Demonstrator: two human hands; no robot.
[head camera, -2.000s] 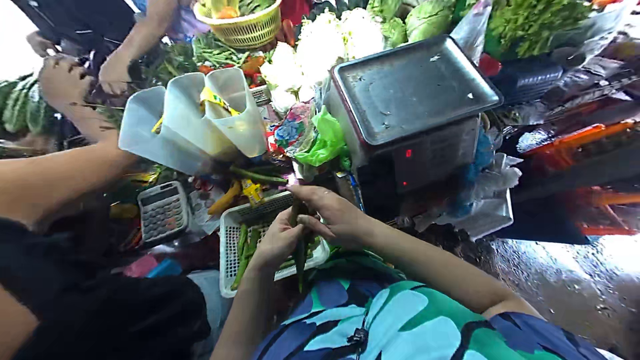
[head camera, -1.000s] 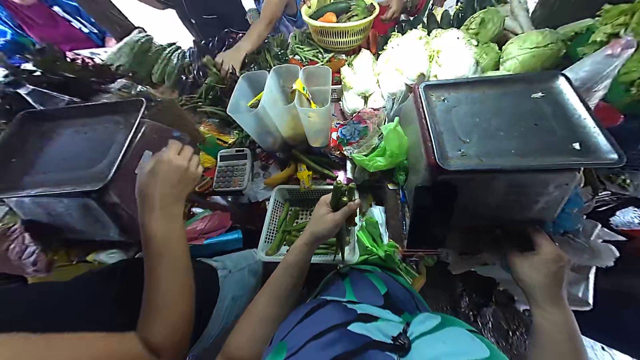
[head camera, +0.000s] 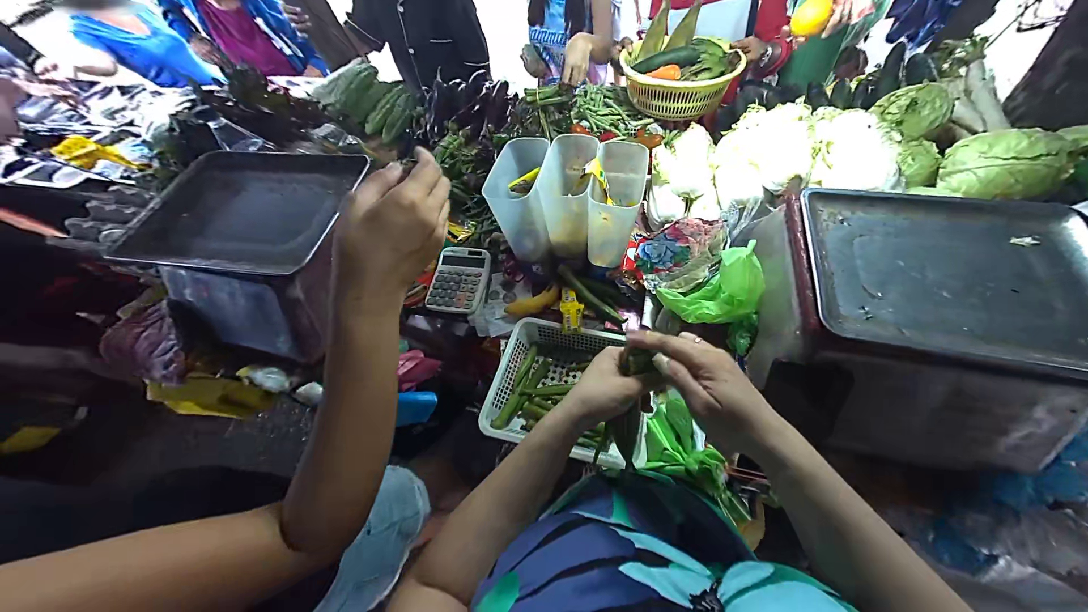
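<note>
A small bunch of okra pods (head camera: 625, 429) is held in my left hand (head camera: 608, 387), above the right end of a white plastic basket (head camera: 491, 416). My right hand (head camera: 701, 374) meets it at the top of the bunch, its fingers touching the upper ends. More okra pods (head camera: 523, 395) lie in the basket below. Beside my right hand are a crumpled green plastic bag (head camera: 722, 289) and green leaves or plastic (head camera: 680, 442). A yellow packet (head camera: 571, 310) sits at the basket's back edge.
Weighing scales with metal trays stand left (head camera: 246, 212) and right (head camera: 943, 272). A co-worker's arm (head camera: 357, 340) reaches in at left. Behind are a calculator (head camera: 459, 280), plastic containers (head camera: 557, 200), cauliflowers (head camera: 790, 153), cabbages (head camera: 1003, 161) and a yellow basket (head camera: 684, 98). People stand beyond.
My right hand has come from beside the right scale back to the okra in my left hand. The co-worker's hand stays near the left scale. A yellow item is now held up at the back.
</note>
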